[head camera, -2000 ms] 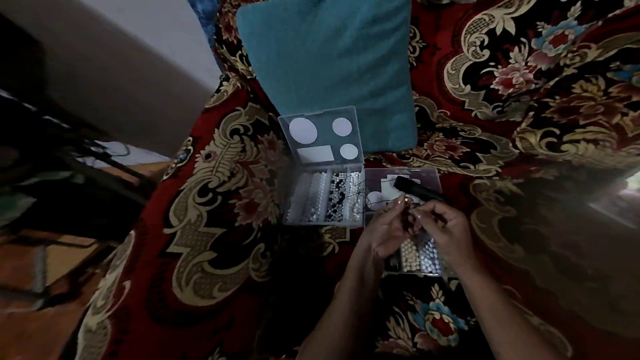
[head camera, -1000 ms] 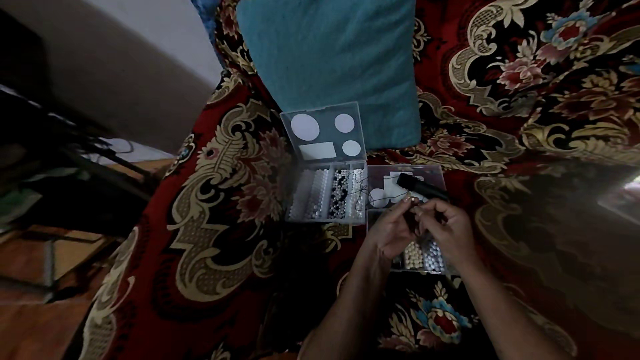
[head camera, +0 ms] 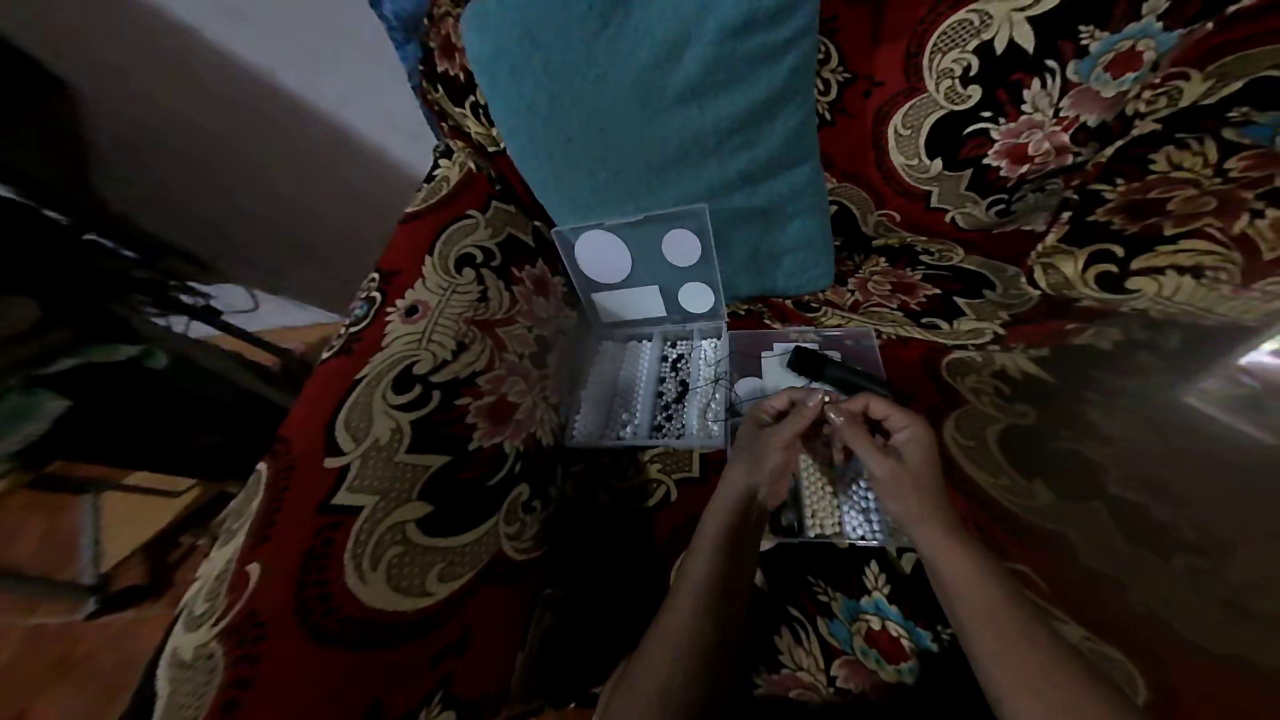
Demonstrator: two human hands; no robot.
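Note:
My left hand (head camera: 775, 445) and my right hand (head camera: 890, 450) meet fingertip to fingertip above a clear plastic bead box (head camera: 735, 345). A small pale bead (head camera: 826, 398) shows between the fingertips; which hand grips it is hard to tell. Dark thread (head camera: 740, 380) loops out to the left of my left hand. Below the hands, the box holds cream beads (head camera: 820, 500) and whitish beads (head camera: 862, 512) in separate compartments. A black cylindrical object (head camera: 835, 370) lies across the box's open lid, just beyond my fingers. To the left, a second open bead box (head camera: 645, 442) holds white and black beads in compartments.
A teal cushion (head camera: 670, 130) stands behind the boxes, with the second box's raised lid (head camera: 640, 265) in front of it. Everything rests on a red and black floral cover (head camera: 420, 480). At the far left are a wall (head camera: 250, 90) and dark furniture.

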